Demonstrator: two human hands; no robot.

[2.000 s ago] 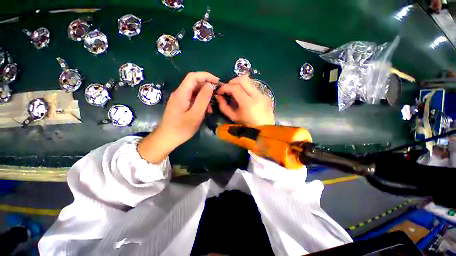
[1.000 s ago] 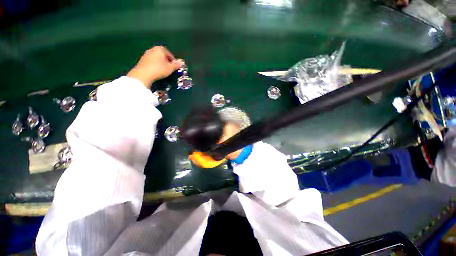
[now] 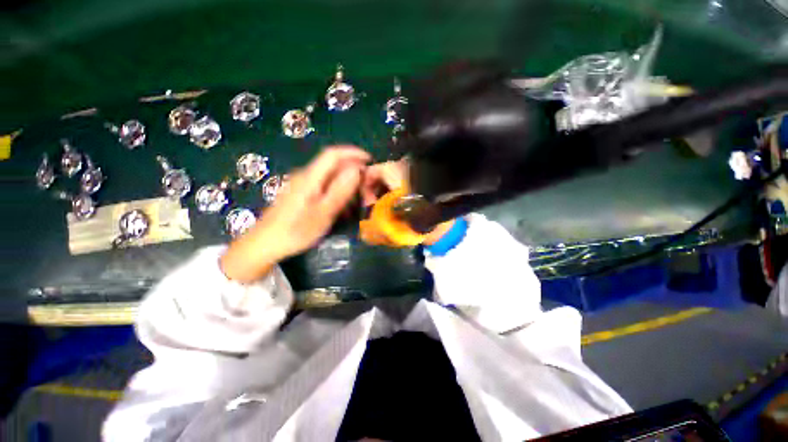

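My left hand (image 3: 315, 203) is blurred over the middle of the bench, its fingertips close to my right hand. Whether it holds anything cannot be told. My right hand (image 3: 386, 179) is partly hidden by the electric screwdriver, whose orange body (image 3: 389, 226) lies in its grasp, above a blue wrist band (image 3: 448, 236). The screwdriver's black rear end and cable cover the area to the right. Its tip is not visible. Round chrome housings (image 3: 341, 96) lie left of and beyond my hands. One housing (image 3: 397, 109) lies just left of the black rear end.
A beige strip (image 3: 85, 235) lies at the left under a housing (image 3: 135, 224). A crumpled clear plastic bag (image 3: 605, 86) lies at the upper right, partly behind the cable. The bench's front edge runs before my smock. A person's white sleeve shows at the far right edge.
My left hand has come back from the housings at the upper left to beside my right hand. The screwdriver's black rear end has swung up and right. The camera view has shifted.
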